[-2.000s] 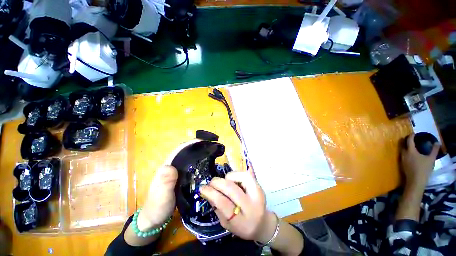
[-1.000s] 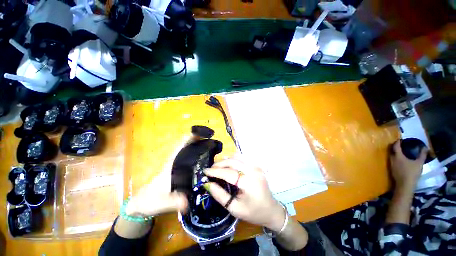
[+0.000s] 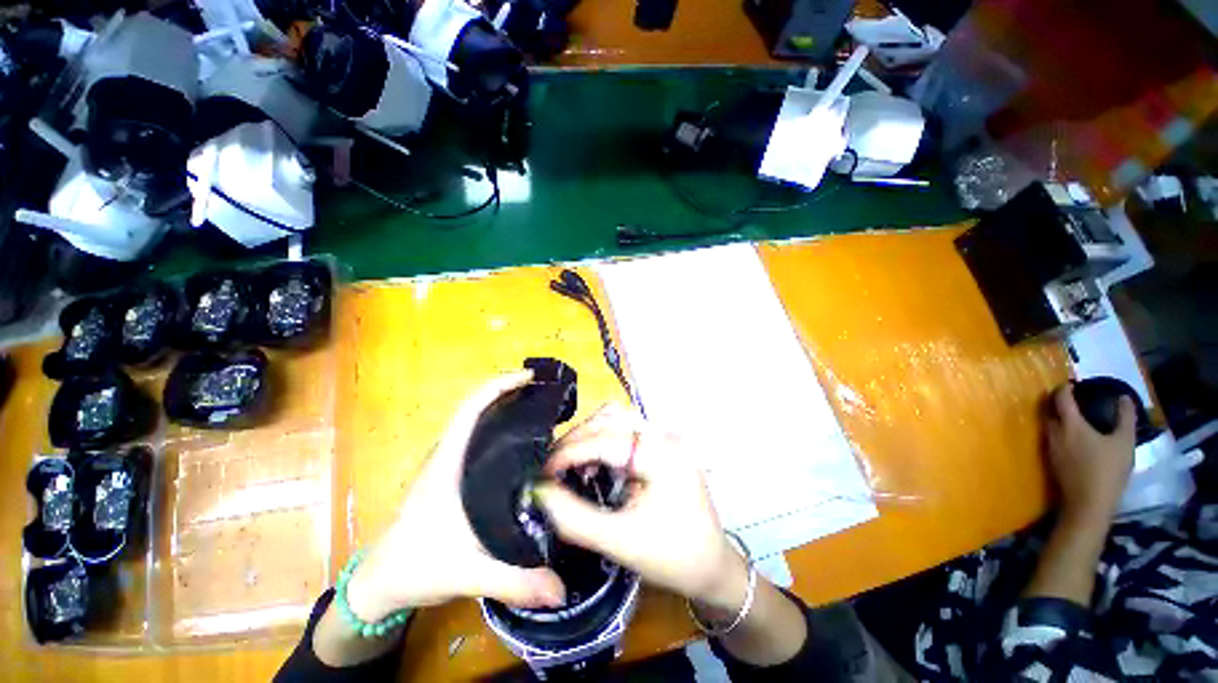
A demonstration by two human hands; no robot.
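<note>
A black camera front shell (image 3: 502, 470) stands tilted above an open camera housing (image 3: 568, 638), white outside and black inside, close to my body. My left hand (image 3: 434, 520) grips the shell around its left side, thumb at its lower edge. My right hand (image 3: 655, 507) has its fingertips pinched inside the shell near small pale parts; fingers hide what exactly they hold. Wires between shell and housing are mostly hidden. A black cable (image 3: 589, 308) with split plug ends lies beyond my hands.
A clear tray (image 3: 250, 620) at left holds several black shells (image 3: 218, 387). White paper (image 3: 728, 387) lies mid-bench. White cameras (image 3: 250, 180) crowd the green strip (image 3: 601, 160). At right are a black panel (image 3: 1022, 264) and another person's hand (image 3: 1089, 454) on a black ball-shaped part.
My left hand has moved up around the shell, which is now more upright and turned. My right fingers stay at the shell's inner side. The view has shifted slightly.
</note>
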